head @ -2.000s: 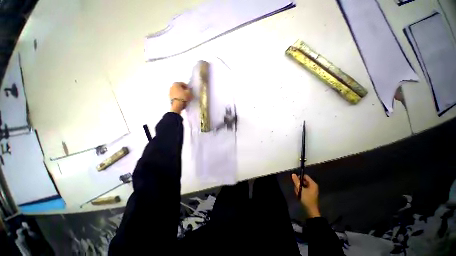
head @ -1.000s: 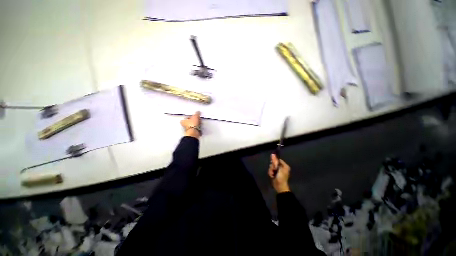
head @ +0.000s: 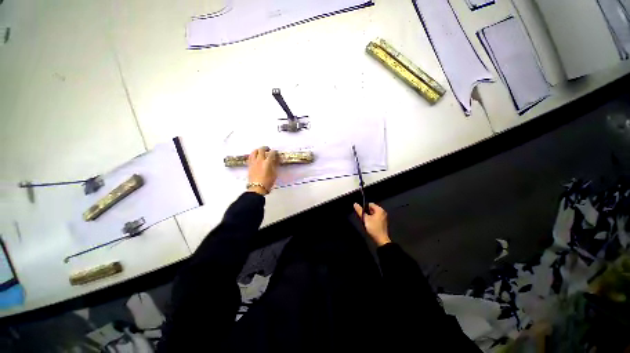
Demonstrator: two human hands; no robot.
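Note:
A pale sheet of marker paper (head: 345, 148) with a thin dark fabric edge lies near the table's front edge. My left hand (head: 262, 169) is closed over a mottled yellow-brown weight (head: 296, 158) that lies across this paper. A cloth clamp (head: 293, 125) with a dark handle stands just beyond the weight, on the paper's far part. My right hand (head: 374, 222) holds the black shears (head: 358, 170) by the handles at the table edge, blades pointing away over the paper's right part. The blades look closed.
Left, another papered lay (head: 155, 186) holds a weight (head: 114, 198) and two long-handled clamps; one more weight (head: 95, 274) lies near the edge. Paired weights (head: 405, 71) lie at right. Cut pieces (head: 452, 52) lie at far right and back. Scraps (head: 580, 214) cover the floor.
The paper piece and its clamp have turned from lengthwise to sideways. My left hand has moved from the paper's near edge onto the weight. The shears now reach over the paper.

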